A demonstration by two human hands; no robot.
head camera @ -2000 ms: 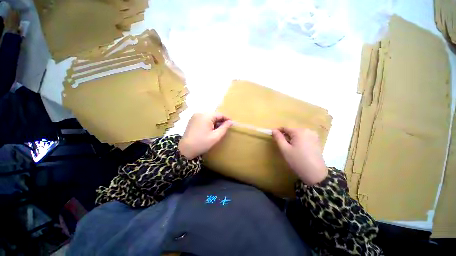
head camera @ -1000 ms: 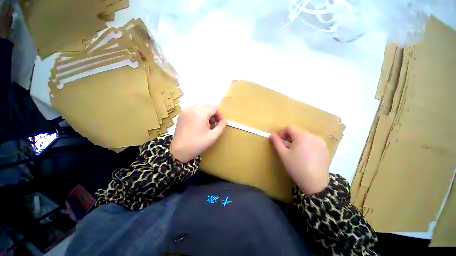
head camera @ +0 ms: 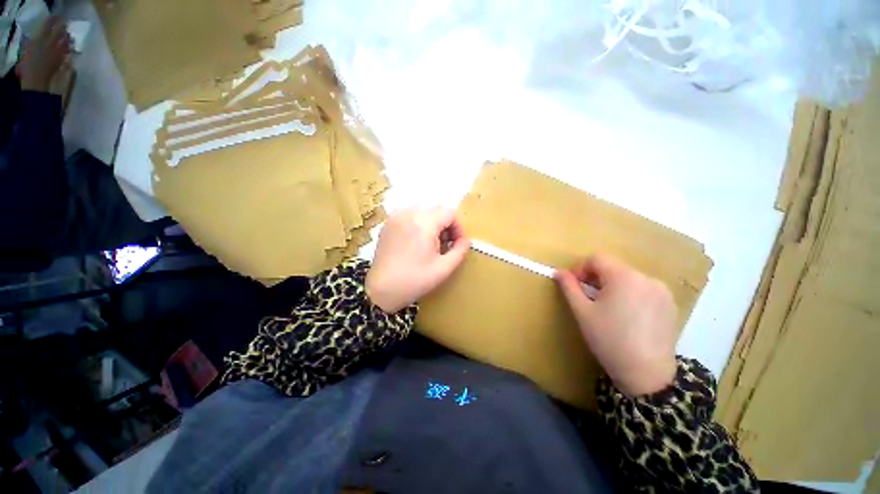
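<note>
A tan kraft blank (head camera: 589, 217) lies on the white table in front of my body. A narrow white strip (head camera: 513, 259) lies across it, stretched between my hands. My left hand (head camera: 413, 259) pinches the strip's left end between thumb and fingertips. My right hand (head camera: 622, 314) pinches its right end the same way. Both strip ends are hidden by my fingers. The near part of the blank is partly covered by my hands and leopard-print sleeves.
A fanned pile of blanks with white strips (head camera: 256, 198) lies at left, with another tan pile (head camera: 178, 48) beyond it. Tall tan blanks (head camera: 820, 318) stand at right. Clear plastic with loose white strips (head camera: 666, 34) lies at the far side. Another person's hand (head camera: 46, 58) shows at far left.
The view has shifted, so the table things sit further right than one second ago. In the oldest frame the blank's near part looked raised along a fold at the strip; it now looks flatter. Both hands still pinch the strip.
</note>
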